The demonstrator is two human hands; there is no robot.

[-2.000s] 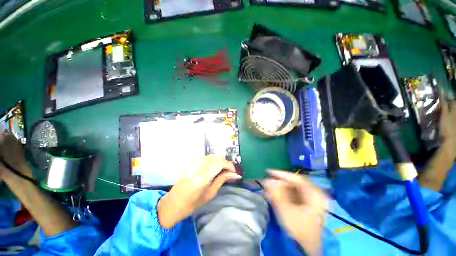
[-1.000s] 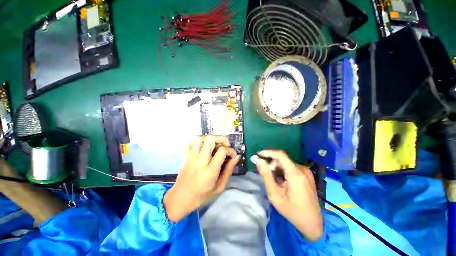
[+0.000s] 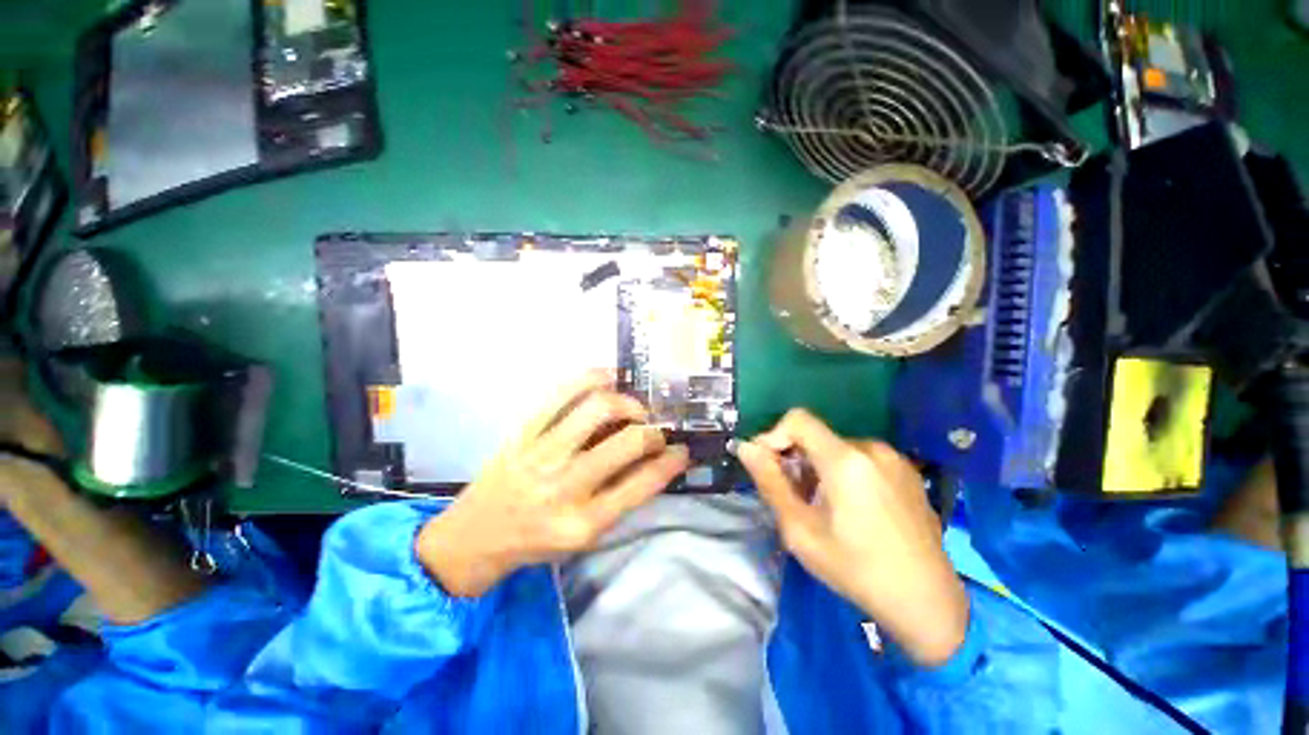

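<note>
An opened tablet unit (image 3: 488, 330) lies flat in front of me, black-edged, with a large silver-white panel and a circuit board (image 3: 678, 352) at its right end. My left hand (image 3: 560, 481) rests over its lower right part with the fingers bent; what is under the fingertips is hidden. My right hand (image 3: 861, 531) is at the tablet's lower right corner, thumb and index finger close together. A tiny pale bit shows at these fingertips, too small to name. A thin solder wire (image 3: 309, 470) runs from the spool (image 3: 144, 431) towards my left sleeve.
Red wired components (image 3: 646, 65) lie beyond the tablet. A fan with a wire grille (image 3: 890, 101), a tape roll (image 3: 897, 259), a blue ridged box (image 3: 1012, 330) and a yellow sponge (image 3: 1157, 424) stand right. Another tablet (image 3: 187, 108) lies upper left. Another person's arm (image 3: 86, 531) is at left.
The view has moved closer and shifted. My right hand has come in to the tablet's corner, and the dark bit seen in its fingers one second ago no longer shows. My left hand stays on the tablet.
</note>
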